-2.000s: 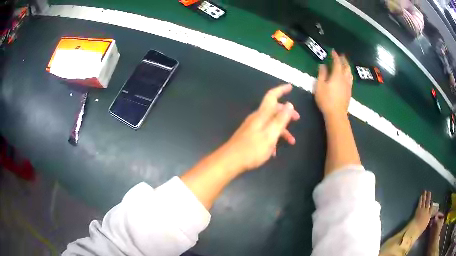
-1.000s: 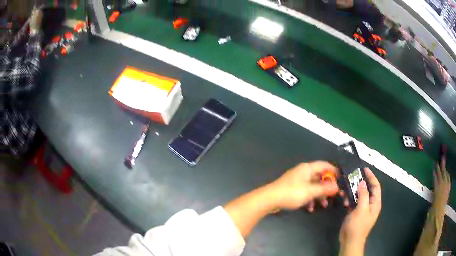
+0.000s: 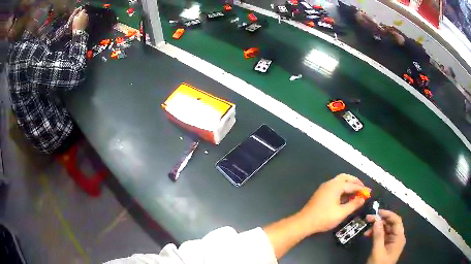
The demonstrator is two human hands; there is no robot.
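My left hand pinches a small orange part between thumb and fingertips, over the bench at the lower right. My right hand, cut off by the bottom edge, holds a small white piece in its fingertips, just right of the orange part. A black housing with a pale, dark-holed panel lies on the bench below and between the hands. The fingers of my right hand are beside its upper end; whether they touch it I cannot tell.
A black phone, an orange-and-white carton and a slim dark item lie left of my hands. The green belt beyond the white strip carries several units. A person in a checked shirt works at far left.
The view has swung left. The housing has gone from my right hand to the bench, and my right hand now holds a white piece. My left hand still holds the orange part.
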